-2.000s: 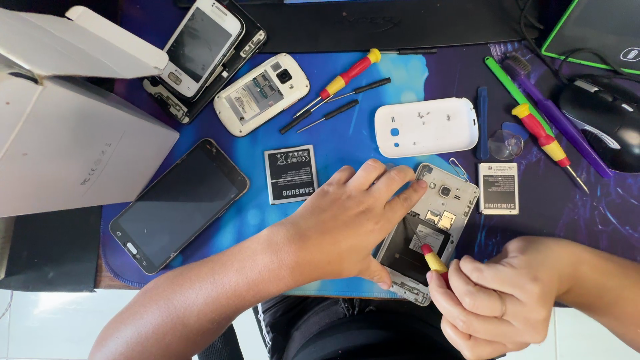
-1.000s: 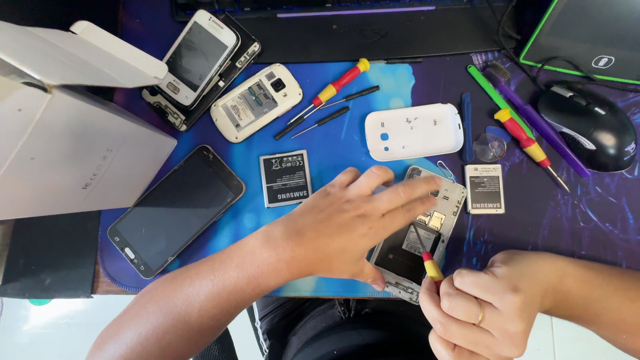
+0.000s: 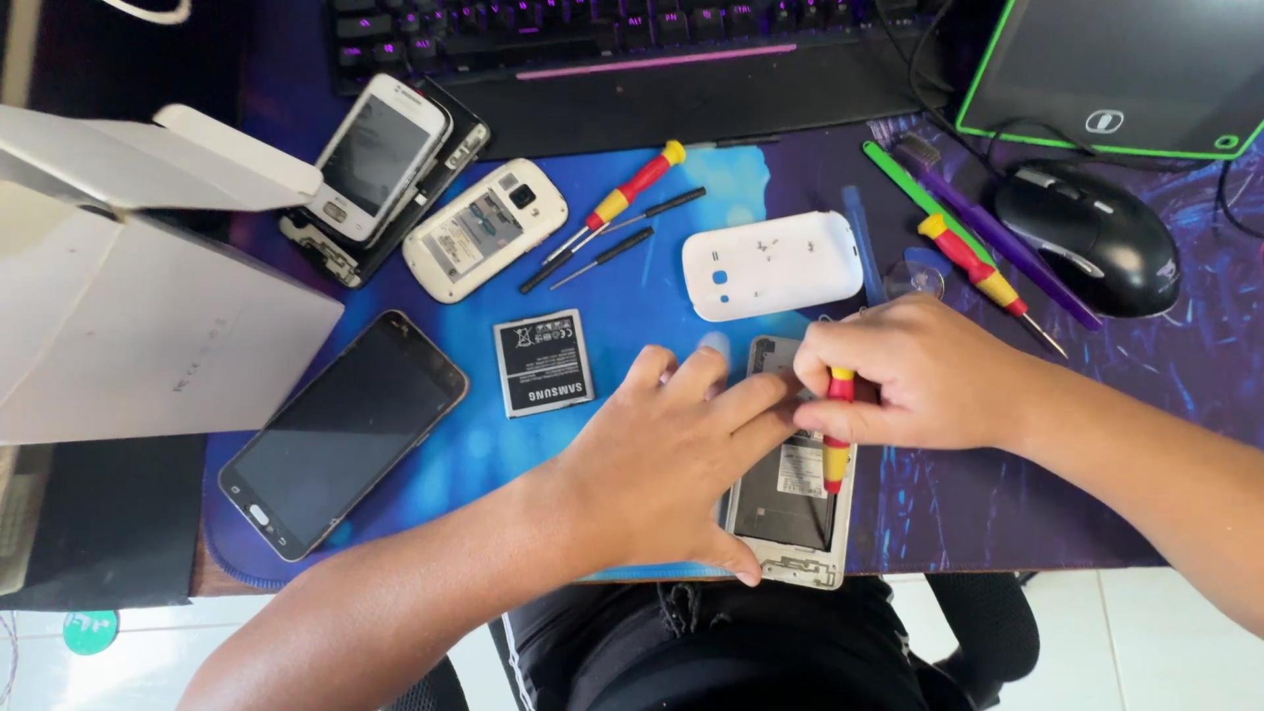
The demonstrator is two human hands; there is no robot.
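Note:
An opened smartphone body with an empty battery bay lies at the mat's front edge. My left hand holds it by its left side, thumb at the lower end and fingers over the upper part. My right hand grips a red and yellow screwdriver over the phone; its yellow and red lower end points toward me, and its tip is hidden. A black Samsung battery lies left of my left hand. Beyond the hands is a white back cover. The second battery is not visible, behind my right hand.
A dark-screened phone and a white box are at the left. Further back lie white phones, screwdrivers and a keyboard. At the right are another screwdriver, a green tool, a purple brush and a mouse.
My right hand has moved from the phone's lower right to its upper right side, and the screwdriver's handle is turned differently. My left hand stays on the phone.

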